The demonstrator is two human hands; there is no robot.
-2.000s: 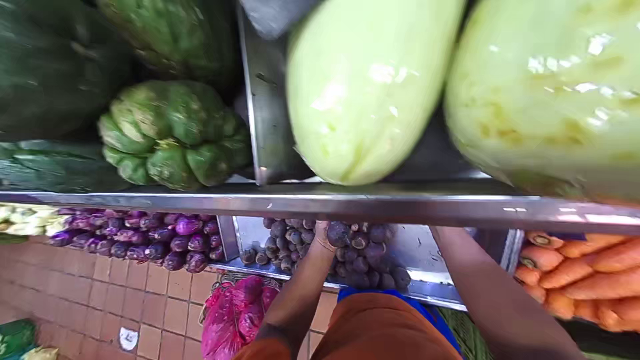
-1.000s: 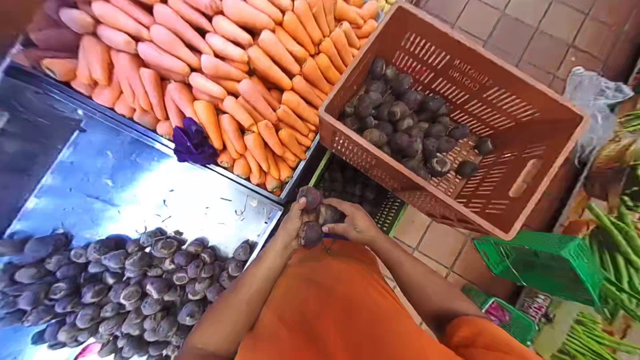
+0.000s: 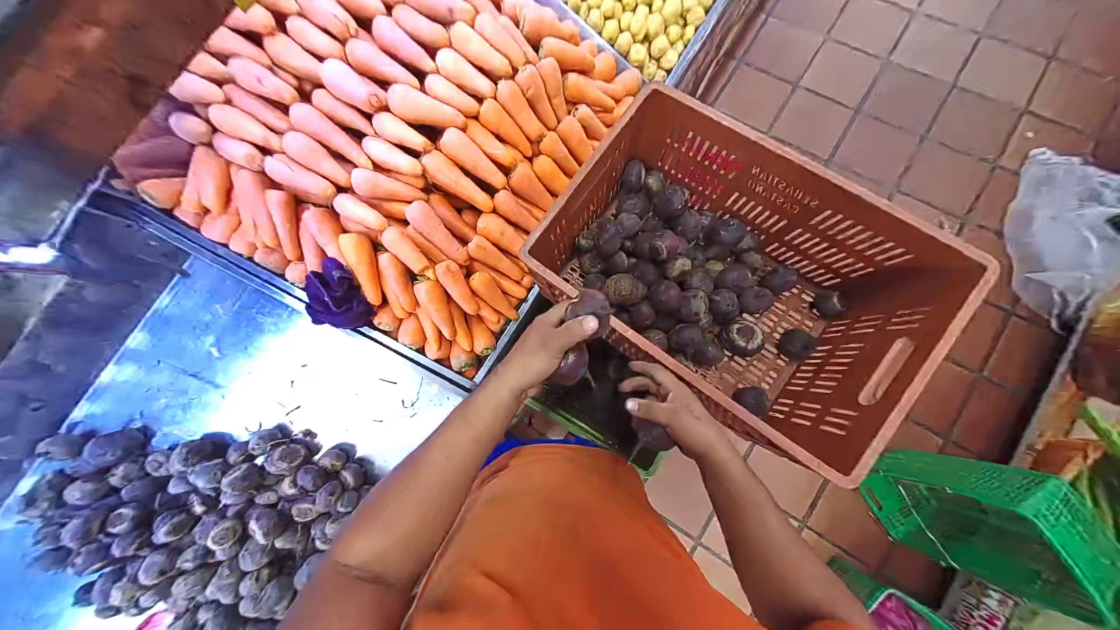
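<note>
My left hand (image 3: 544, 346) is closed on beets (image 3: 588, 308) at the near left edge of a reddish-brown plastic crate (image 3: 910, 236); one is at the thumb, another lies just under the fingers. My right hand (image 3: 669, 407) is beside the crate's near wall, fingers curled and spread, with a beet (image 3: 652, 433) beneath the palm; whether it grips that beet is unclear. Many loose beets (image 3: 691, 271) lie in the crate. Between my hands, a dark heap shows in a green crate (image 3: 560, 420) below. More beets (image 3: 227, 516) are piled on the metal display tray (image 3: 324, 376).
Stacked carrots (image 3: 420, 157) fill the display behind my left hand, with a purple leafy piece (image 3: 339, 295) at its edge. Small yellow produce (image 3: 643, 31) sits farther back. At the right are a green crate (image 3: 1006, 525) and a clear plastic bag (image 3: 1063, 227) near the tiled floor.
My hands were together around several beets one second ago; now they are apart. Two seconds ago they were in the beet tray under a shelf. The view has turned greatly.
</note>
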